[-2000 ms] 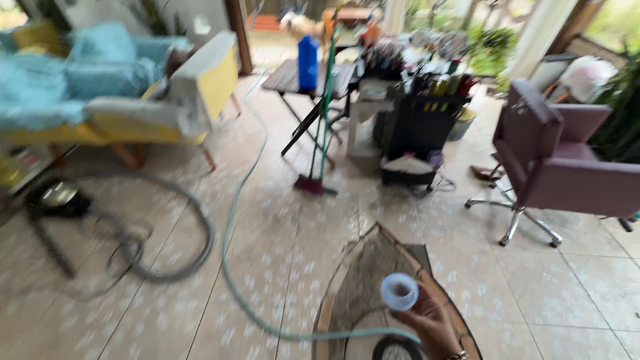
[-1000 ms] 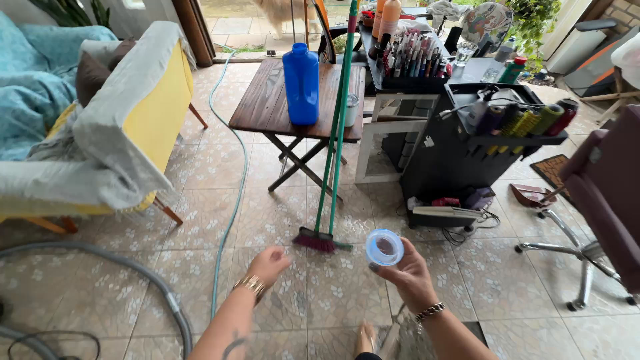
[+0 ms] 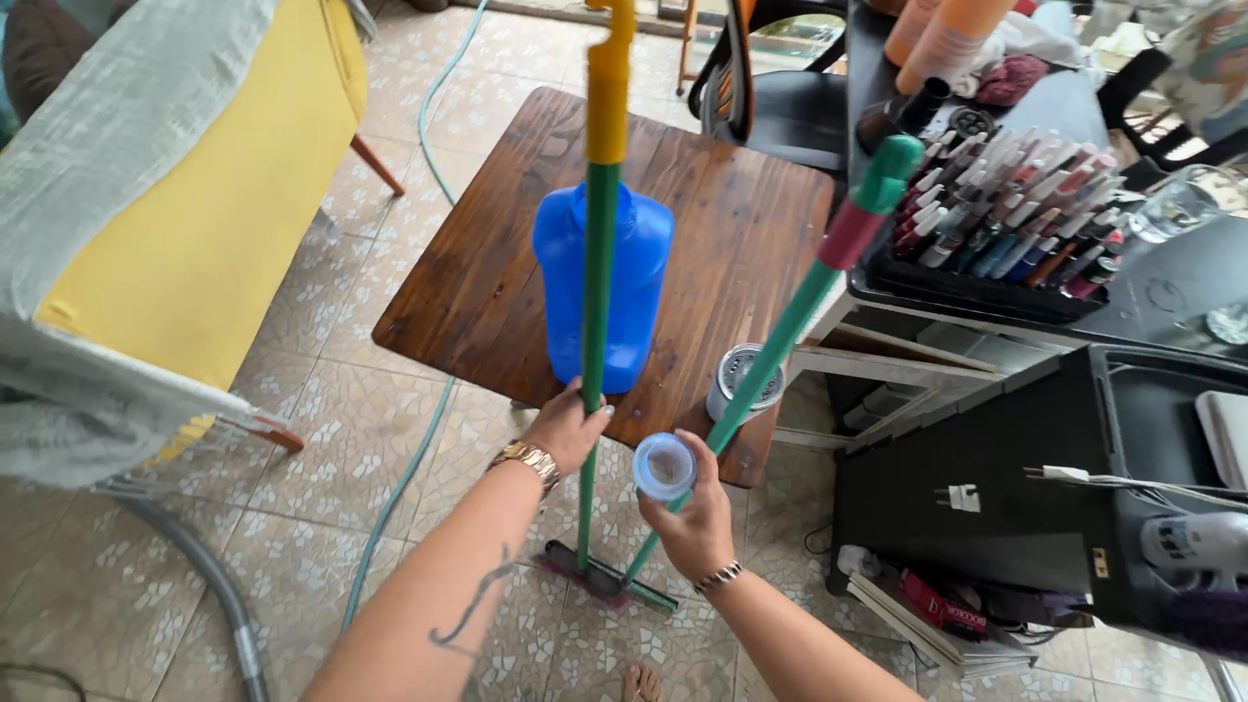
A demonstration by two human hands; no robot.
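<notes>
My left hand (image 3: 568, 427) is closed around the dark green broom handle (image 3: 600, 283), which has a yellow hooked top. Between the fingers of my right hand (image 3: 697, 517) is a small translucent plastic cup (image 3: 664, 467), its round mouth facing me. Behind that hand leans a lighter green pole (image 3: 792, 331) with a pink and green top. A blue plastic jug (image 3: 639, 283) stands on the wooden folding table (image 3: 468, 253), partly behind the broom handle. Near the table's right corner is a can (image 3: 736, 385). The broom head (image 3: 582, 575) rests on the tiled floor.
A yellow armchair (image 3: 214, 185) with a grey cover stands at left, near a vacuum hose (image 3: 210, 570) and a thin green hose (image 3: 402, 487). To the right are a desk with a tray of pens or cosmetic tubes (image 3: 1004, 219) and a black trolley (image 3: 960, 487) with loose cords.
My left hand has come to the broom handle and taken hold of it. The cup is still in my right hand. The view has moved closer to the table.
</notes>
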